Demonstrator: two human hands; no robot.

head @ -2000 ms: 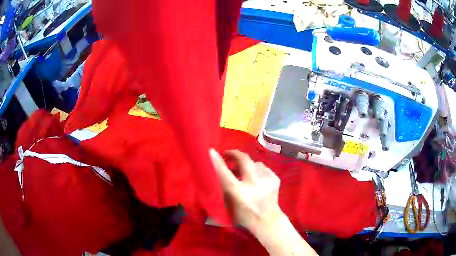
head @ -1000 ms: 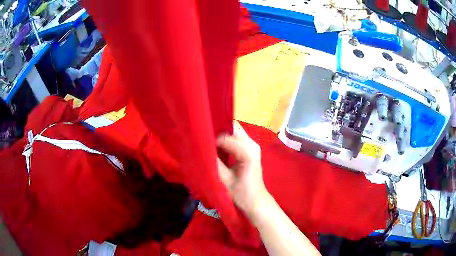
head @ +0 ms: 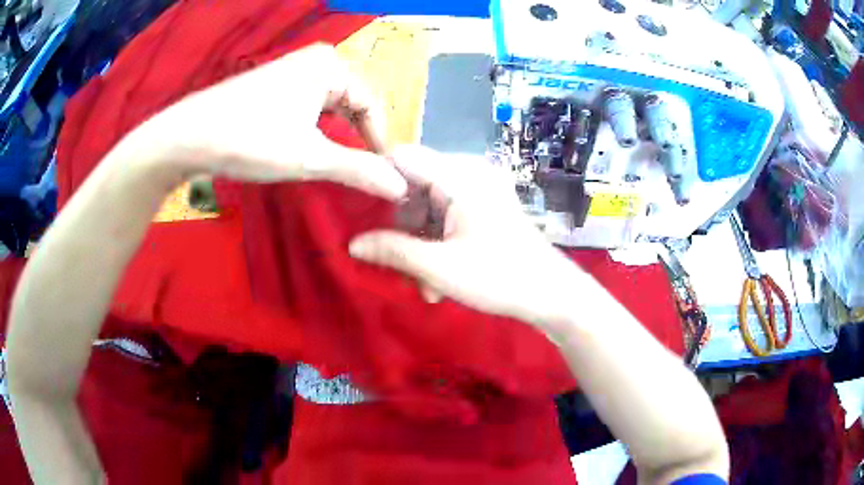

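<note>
Red fabric (head: 313, 275) lies bunched across the table's front edge and down over the lap, with more spread at the upper left. My left hand (head: 332, 123) arches over it from the left, fingers bent towards the centre. My right hand (head: 455, 242) reaches in from the right, and the fingertips of both hands meet or overlap above the fabric. The fingertips are blurred and partly hidden, so a grip on the cloth cannot be made out. The white and blue overlock machine (head: 630, 133) stands right of the hands, its grey cloth plate partly behind my right hand.
Orange- and red-handled shears (head: 765, 313) lie at the right front, beside a small dark tool with orange bits (head: 689, 313). A clear plastic bag (head: 824, 208) is at the far right. A yellow board (head: 403, 57) shows behind the hands. Maroon cloth hangs below the table at right.
The raised red cloth has come down and lies bunched under the hands. My left hand has come into view and meets my right. The view has shifted, with the machine now higher and further left.
</note>
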